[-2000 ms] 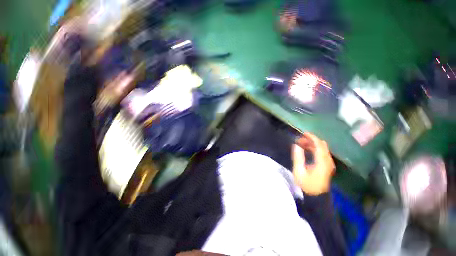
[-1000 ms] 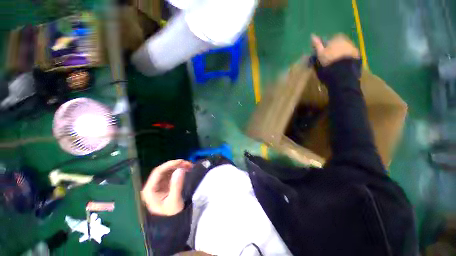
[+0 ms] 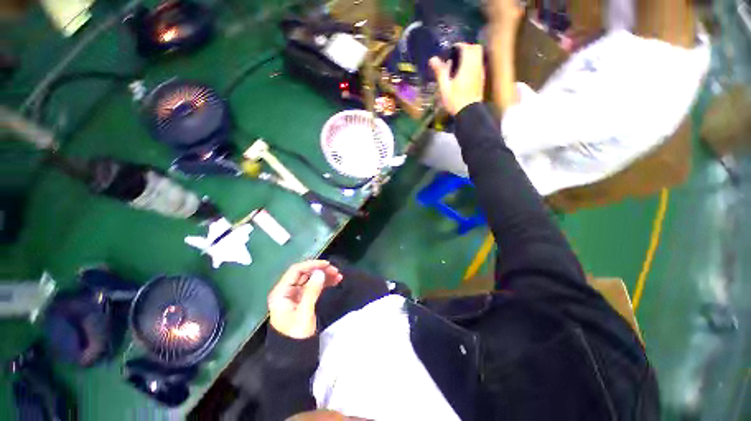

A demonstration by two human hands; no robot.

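Observation:
My right hand [image 3: 463,80] reaches far forward to the bench's far end. Its thumb and fingers are around the edge of a dark fan unit [image 3: 424,48]; blur and the hand hide the exact grip. My left hand [image 3: 300,298] is near my body by the bench edge, fingers loosely bent and apart, holding nothing. A black ribbed fan [image 3: 176,319] lies on the green bench at the lower left, with another black fan [image 3: 188,113] farther up.
A pale round fan grille [image 3: 357,144], mallet [image 3: 278,168], screwdriver-like tool [image 3: 144,187] and white gloves [image 3: 224,242] lie on the bench. A neighbouring person's white sleeve [image 3: 601,107] and bare forearm are beside my right hand. A blue stool [image 3: 453,201] and cardboard box [image 3: 619,300] are at the right.
The view has turned. My right hand has left the open cardboard box and reached forward to the dark fan unit near the neighbour. My left hand stays near my body.

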